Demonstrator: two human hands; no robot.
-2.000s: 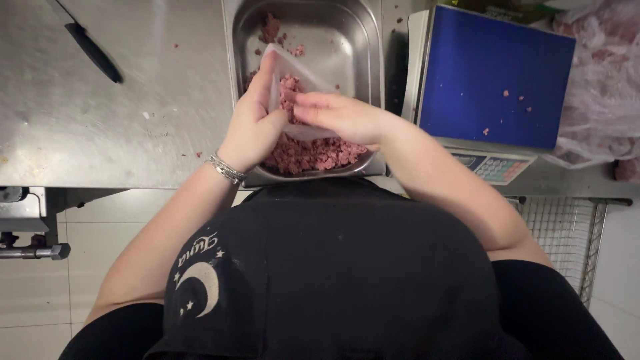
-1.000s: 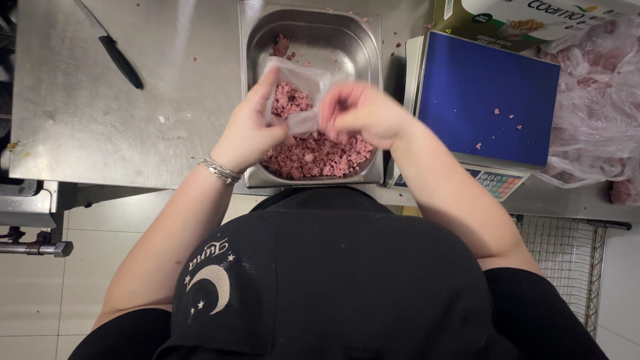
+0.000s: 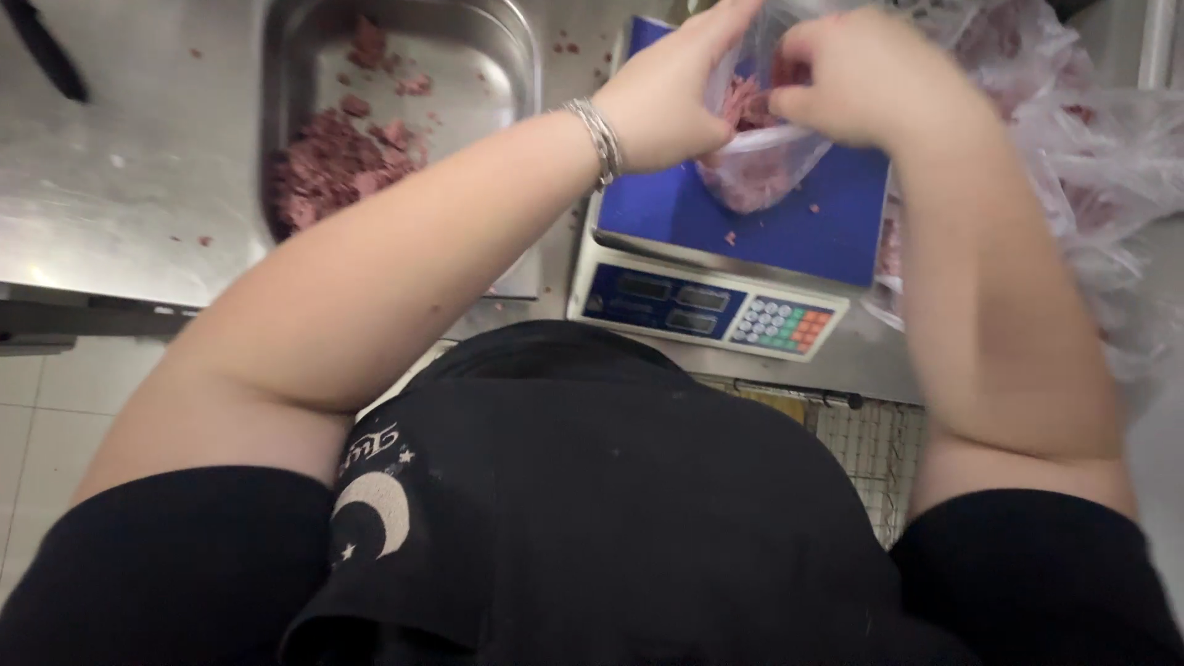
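Over the blue platform of a digital scale [image 3: 647,208], my left hand [image 3: 675,92] grips the left side of a clear plastic bag [image 3: 763,176] that has ground meat [image 3: 745,106] inside. My right hand [image 3: 856,79] is at the bag's mouth on the other side, fingers curled and slightly blurred; whether they pinch the plastic or meat is unclear. The bag's lower end hangs over or rests on the platform. To the left stands a steel pan [image 3: 532,55] with crumbled ground meat [image 3: 342,166] in it, partly hidden behind my left forearm.
A knife with a black handle [image 3: 46,51] lies on the steel worktop [image 3: 139,176] at the far left. Plastic bags with meat [image 3: 1073,157] lie right of the scale. Meat crumbs dot the worktop and the platform. A wire rack [image 3: 865,453] shows below the worktop's edge.
Both hands have moved right with the bag, from above the steel pan to above the scale. The view has shifted closer to the worktop.
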